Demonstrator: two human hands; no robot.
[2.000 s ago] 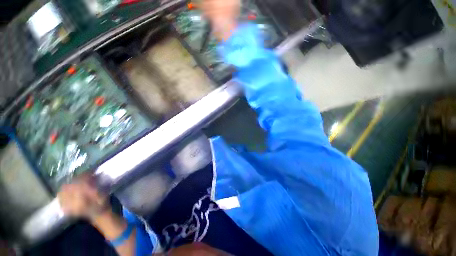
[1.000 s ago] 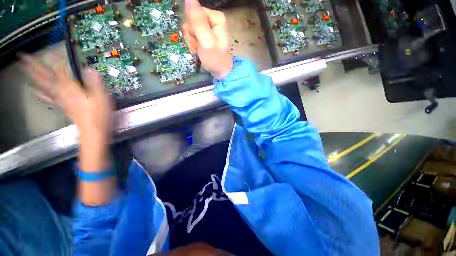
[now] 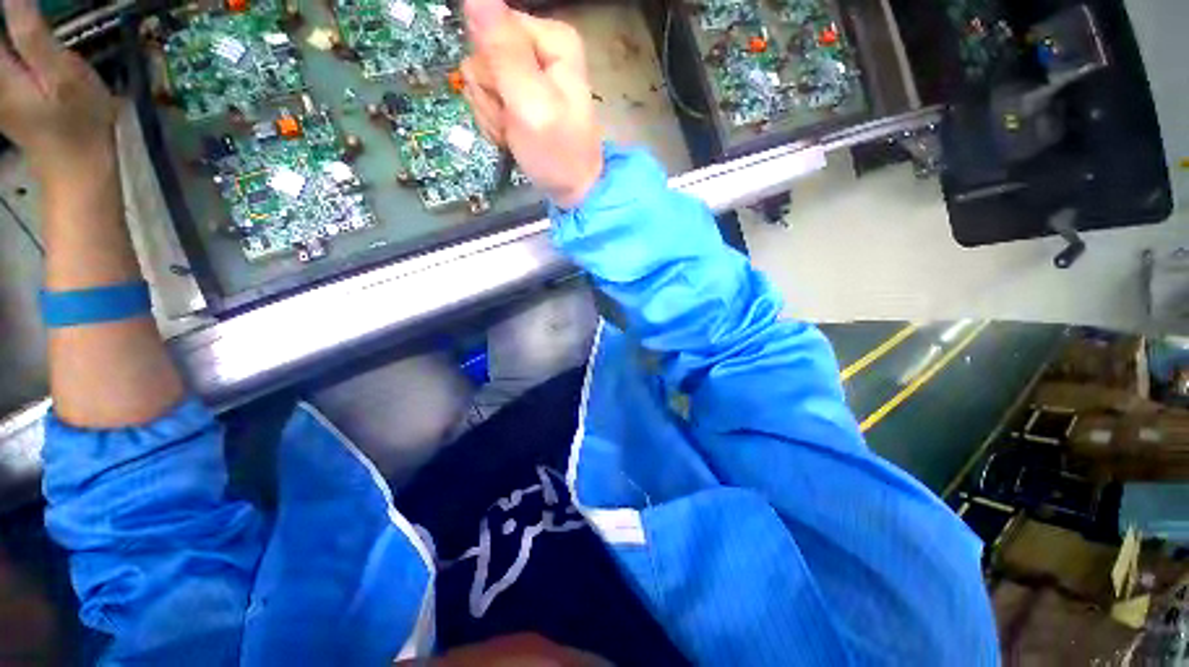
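Note:
A carrier [image 3: 378, 246] holds several green circuit boards, one of them at the lower left [image 3: 287, 183], with orange parts and pale square chips. My right hand [image 3: 537, 104] is over the carrier's right side, fingers curled and index finger pointing up the picture. It partly covers the lower right board [image 3: 443, 150]; whether it pinches something is hidden. My left hand [image 3: 52, 98] is at the carrier's upper left side, its fingertips cut off by the picture's edge, so its grip cannot be told. A blue band is on my left wrist.
A bright silver rail [image 3: 391, 293] runs along the near edge. A second carrier [image 3: 782, 120] with green boards is to the right. Tiny dark bits lie between the carriers. A black machine part [image 3: 1063, 170] with a crank handle [image 3: 1069, 245] is at right. Stacked cartons stand at lower right.
My left hand has moved up and left to the carrier's upper left side. My right hand stays curled over the carrier's right side. The view has shifted slightly.

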